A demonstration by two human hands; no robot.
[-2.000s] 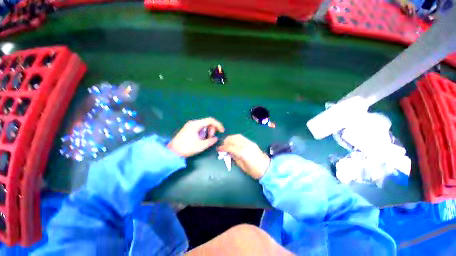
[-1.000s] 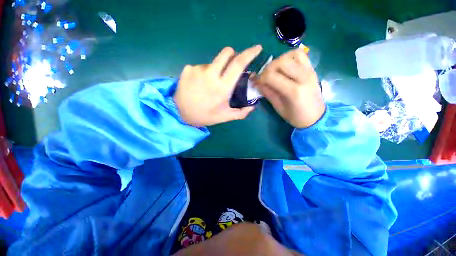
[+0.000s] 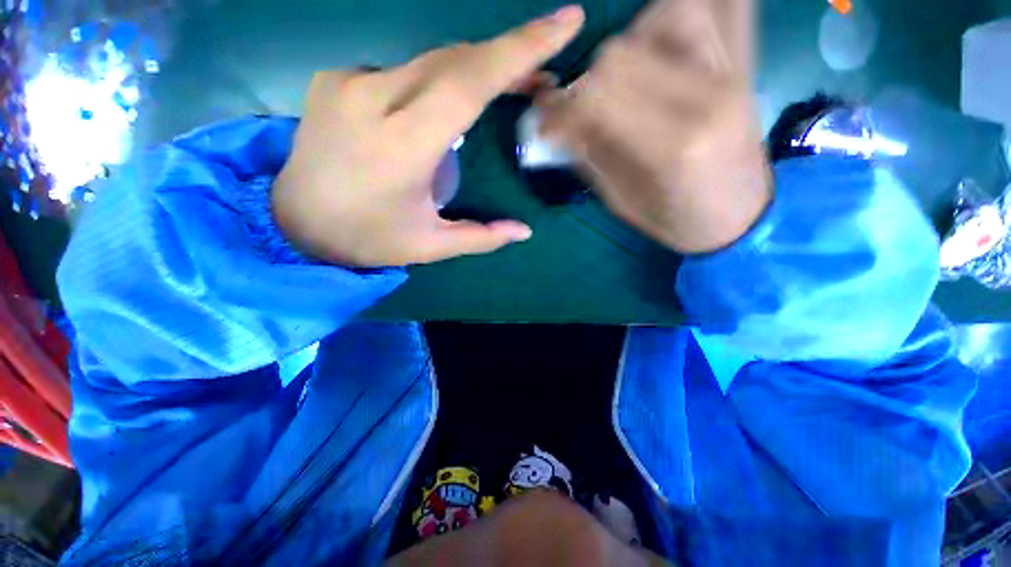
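Note:
A black round unit (image 3: 554,183) shows between my hands over the green bench, partly covered by my right fingers. A white wipe (image 3: 541,146) lies against its face at my right fingertips. My right hand (image 3: 676,133) is blurred, with its fingers bent onto the wipe. My left hand (image 3: 388,166) is left of the unit, with thumb and forefinger spread wide and not touching it. A greyish disc (image 3: 447,179) shows at the edge of my left palm; its far side is hidden, and whether the hand grips it is unclear.
Blue-and-white film tabs (image 3: 83,111) lie at left with strong glare. A dark glossy piece (image 3: 820,131) lies by my right sleeve. An orange tab (image 3: 840,6) is at the top edge. A white container (image 3: 987,72) and crumpled plastic (image 3: 976,238) are at right. Red trays (image 3: 28,354) stand lower left.
The view has moved closer and lower. My left hand has opened away from the black unit, which now shows nearer my right hand. The greyish disc now shows at my left palm.

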